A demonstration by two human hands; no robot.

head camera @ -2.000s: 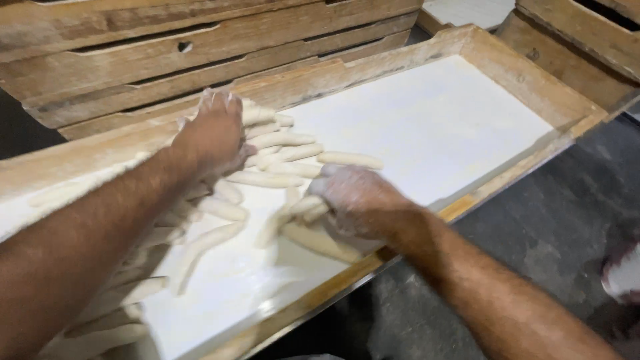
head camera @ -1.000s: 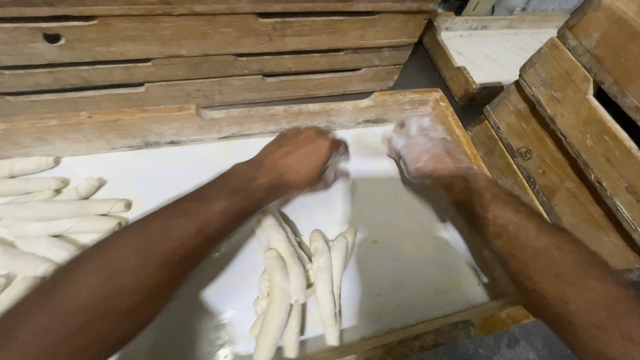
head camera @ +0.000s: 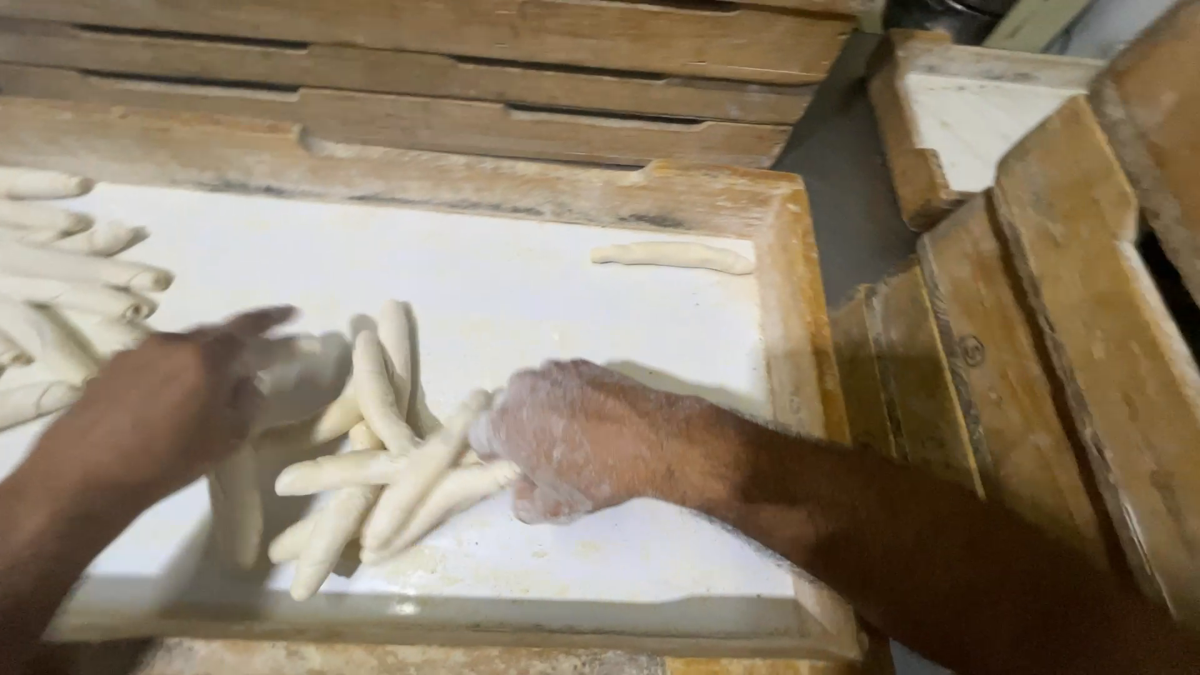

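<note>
My floury right hand [head camera: 577, 441] has its fingers curled on the ends of dough sticks [head camera: 427, 487] in a loose pile on the white floor of a wooden tray [head camera: 787, 309]. Left of that pile, my left hand [head camera: 216, 375] is blurred, its fingers apart above the dough; whether it touches a piece is unclear. A single dough stick [head camera: 670, 256] lies alone in the tray's far right corner, nearly parallel to the far wall. More dough sticks [head camera: 75, 272] are heaped at the left edge of the view.
Stacked wooden trays [head camera: 422, 89] stand behind the far wall. Other wooden trays [head camera: 1022, 347] lean or stack at the right, near the right forearm. Beyond them at the upper right is another tray with a white floor [head camera: 984, 112].
Both hands have come from the tray's far right part back to the dough pile. The single stick now shows in the far corner, where the hands were a second ago.
</note>
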